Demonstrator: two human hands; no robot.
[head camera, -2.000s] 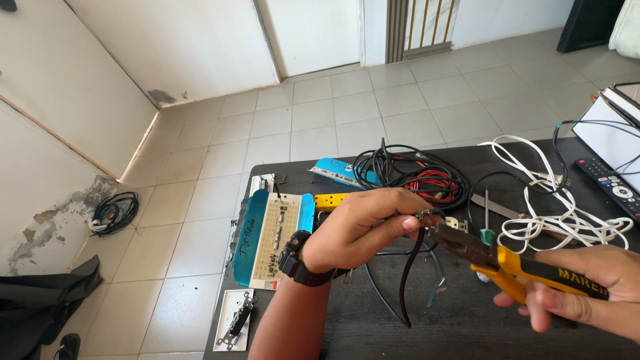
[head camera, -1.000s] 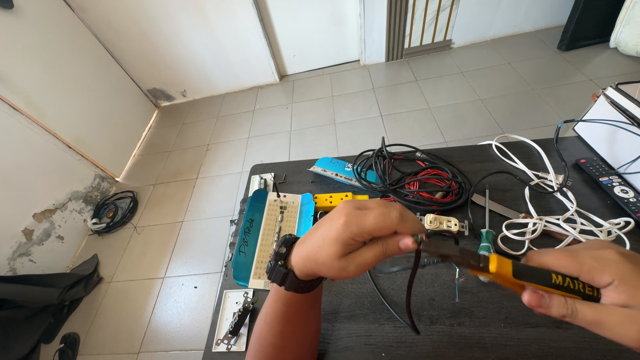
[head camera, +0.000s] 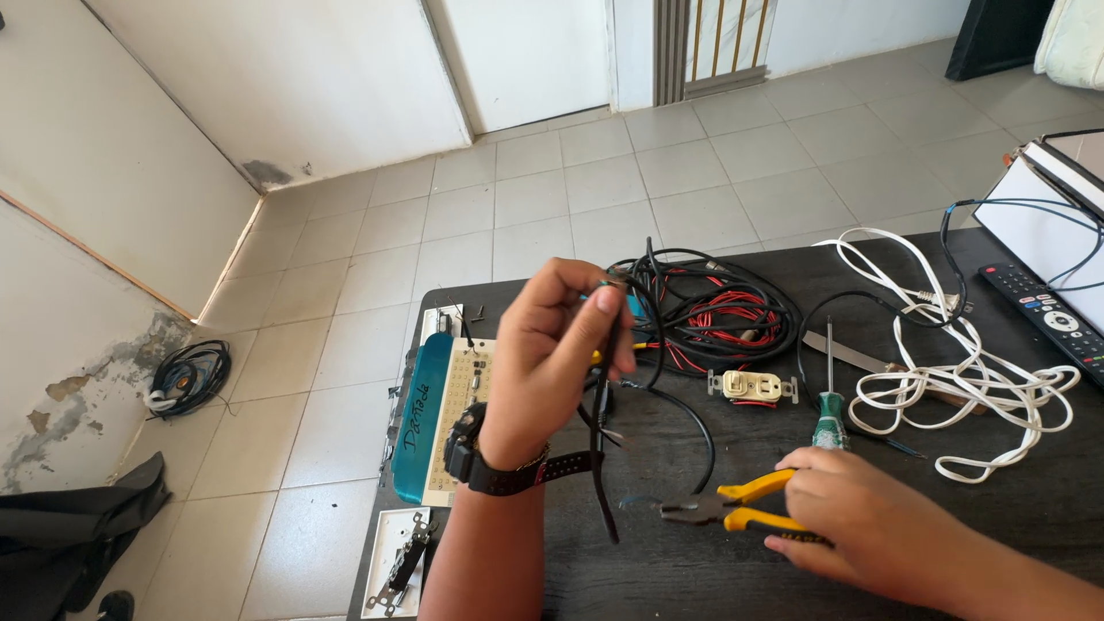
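My left hand (head camera: 552, 362), with a black watch on its wrist, is raised over the dark table and pinches a black cable (head camera: 601, 431) between thumb and fingers; a small part at the pinch is mostly hidden. My right hand (head camera: 841, 517) holds combination pliers (head camera: 716, 507) by their yellow and black handles, low over the table, jaws pointing left. A cream switch and outlet unit (head camera: 752, 387) lies beyond the pliers. Just above my right hand is a green-handled screwdriver (head camera: 830, 405). Bare wire strands show near the hanging cable.
Coiled black and red cables (head camera: 733, 319) lie at the back. A white cord (head camera: 957, 388), a knife (head camera: 862, 358) and a remote control (head camera: 1044, 310) are at the right. A breadboard (head camera: 461, 405) and a white wall plate (head camera: 392, 552) sit along the left edge.
My right hand has lowered the pliers away from my left hand, where their jaws were at the cable. My left hand has risen with the cable in it.
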